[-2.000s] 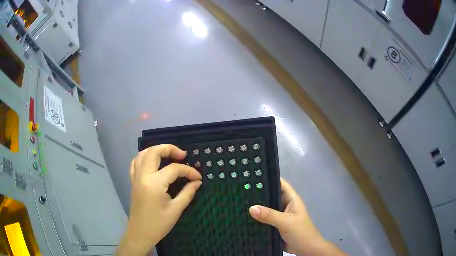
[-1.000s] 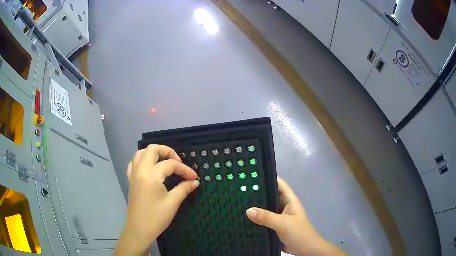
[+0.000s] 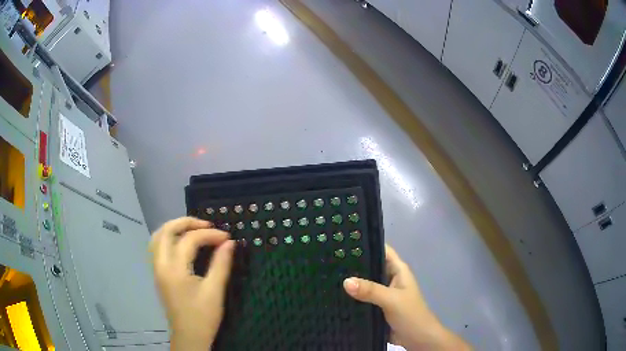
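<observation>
A black component tray (image 3: 295, 301) is held tilted in front of me, with another black tray edge showing behind it at the top. Small round silvery components (image 3: 303, 204) fill several rows at its top; two more sit in a shorter row at the right. The pockets lower down look empty, with a green sheen. My right hand (image 3: 398, 298) grips the tray's right edge, thumb on top. My left hand (image 3: 195, 274) is over the tray's upper left, thumb and fingertips close together at the third row. Whether a component is between them cannot be seen.
White machines with amber windows (image 3: 15, 175) and small buttons stand along the left. White machine cabinets (image 3: 549, 130) with recessed handles and a black cable line the right. The grey glossy floor (image 3: 226, 89) with a yellow-brown line (image 3: 412, 130) runs between them.
My left hand has moved left along the rows, uncovering more components in the upper left. My right hand keeps its grip on the tray. The green glow on the components is weaker.
</observation>
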